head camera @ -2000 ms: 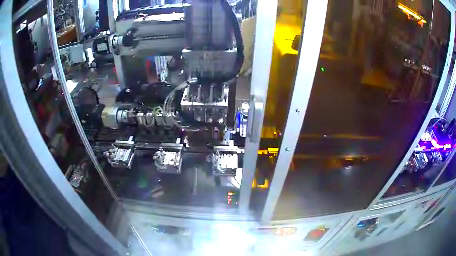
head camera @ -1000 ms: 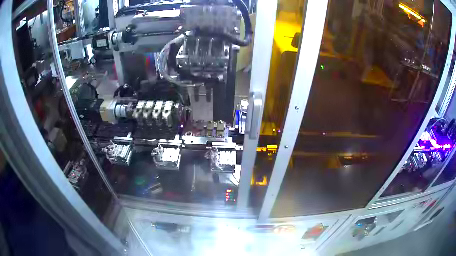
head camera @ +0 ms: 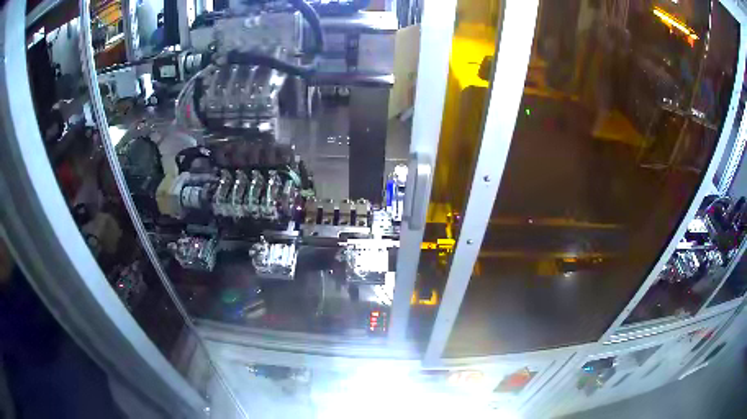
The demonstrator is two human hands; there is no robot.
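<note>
Neither of my hands is in the picture. A moving head with a row of silver clamps and black hoses (head camera: 242, 94) hangs over the left part of the machine. Below it is a row of silver tooling clamps (head camera: 255, 195). A short row of brass-coloured fixture blocks (head camera: 337, 214) sits to their right on the conveyor track. Silver stopper units stand along the track's near edge: one at left (head camera: 195, 250), one in the middle (head camera: 274, 257) and one at right (head camera: 366, 260).
An aluminium-framed door with a light grip (head camera: 418, 192) stands right of the tooling. An amber-brown tinted panel (head camera: 565, 180) covers the right side. A small red display (head camera: 377, 320) shows low down. Strong glare covers the lower middle.
The moving head has gone up and left, from above the fixture blocks to above the tooling clamps. More brass-coloured blocks are visible. The purple light at far right is gone.
</note>
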